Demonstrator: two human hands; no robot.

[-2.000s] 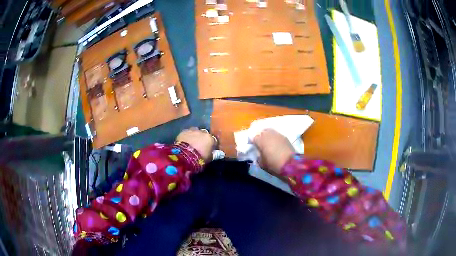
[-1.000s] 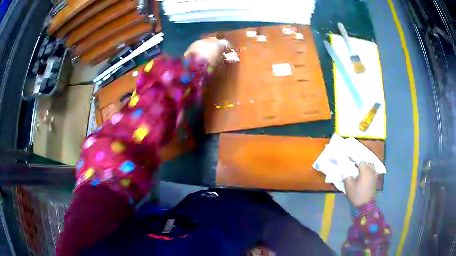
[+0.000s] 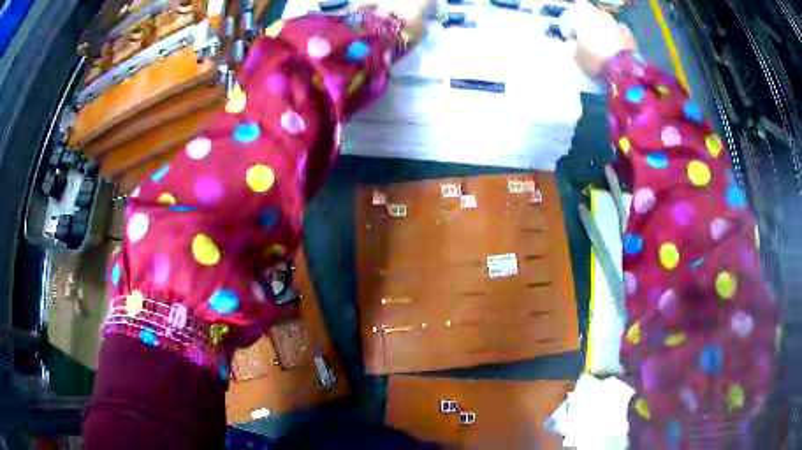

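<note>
My left hand [image 3: 417,16] is at the top edge, partly cut off, over a thick stack of white sheets [image 3: 440,123]. My right hand [image 3: 600,35] is at the stack's upper right, its fingers by the sheet's edge. Whether either hand grips anything is unclear. Several small dark pieces [image 3: 457,18] and a longer dark bar [image 3: 477,85] lie on the top sheet. Below the stack is the orange-brown slotted fixture plate [image 3: 440,272], with small white-marked pieces along its upper edge and a white label [image 3: 502,264].
The plain work board [image 3: 510,404] lies nearest me with two small pieces [image 3: 457,411] on it. A crumpled white cloth [image 3: 596,413] is at its right. The left fixture [image 3: 290,378] is partly under my sleeve. Orange plates [image 3: 145,114] are stacked upper left, beside a parts tray [image 3: 75,206].
Both hands have moved forward to the white stack. My right hand has let go of the cloth. Two small pieces now show on the work board. The view has tilted forward.
</note>
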